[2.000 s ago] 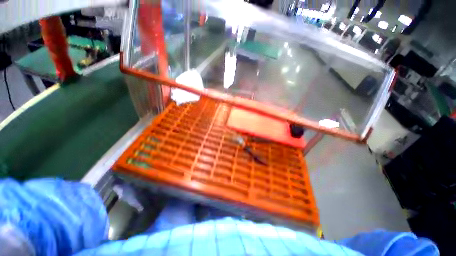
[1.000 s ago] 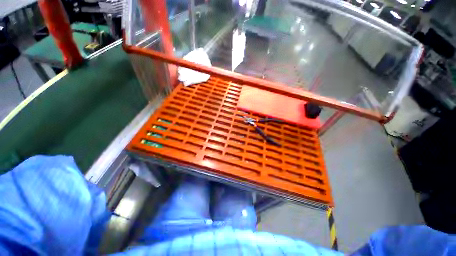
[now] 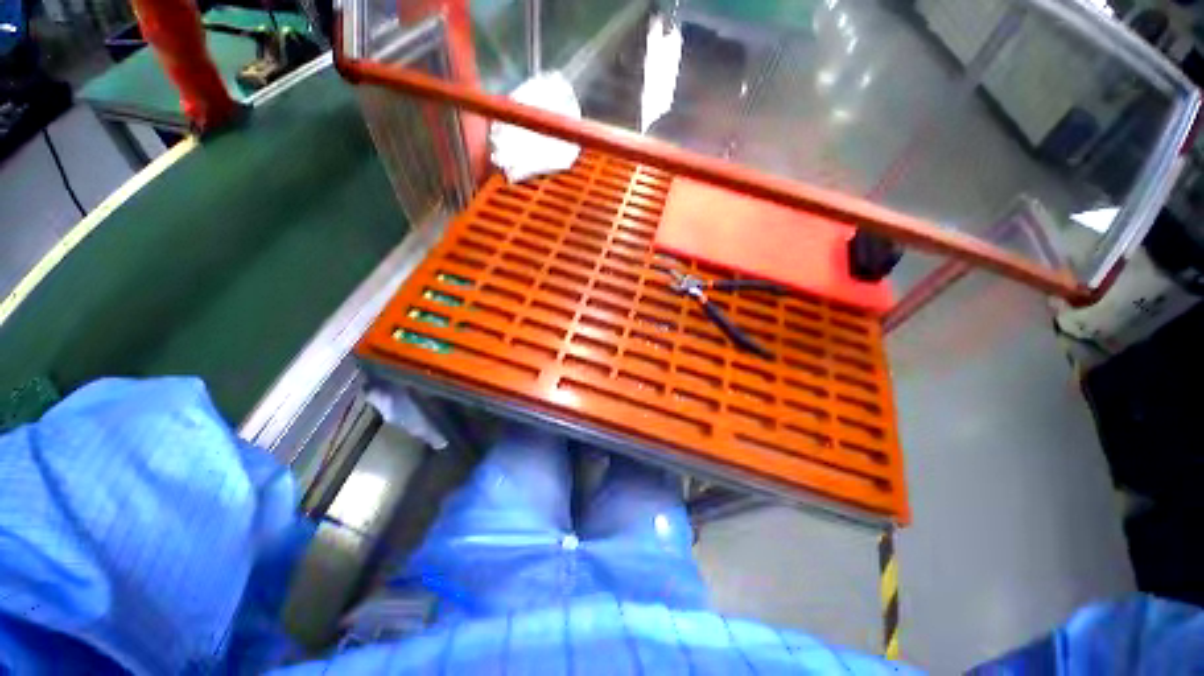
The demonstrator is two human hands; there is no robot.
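An orange-red slotted tray (image 3: 581, 337) stands in front of me. Side cutters (image 3: 720, 310) with dark handles lie on it, handles spread apart. Green pieces (image 3: 425, 317) show through slots at its left end. A flat red mat (image 3: 753, 235) lies at the back of the tray, with a small black object (image 3: 873, 254) at its right end. Neither hand shows; only my blue sleeves reach the lower left and lower right edges of the picture.
A green conveyor belt (image 3: 198, 264) with a metal rail runs along the left, a green board (image 3: 29, 399) on it beside my sleeve. A clear shield (image 3: 792, 106) hangs over the tray's far part. A whitish crumpled bag (image 3: 539, 128) lies at the tray's back left.
The view has tilted down, so the tray and shield sit higher and further right. The cutters stay on the tray. A green board now shows at the left edge beside my sleeve.
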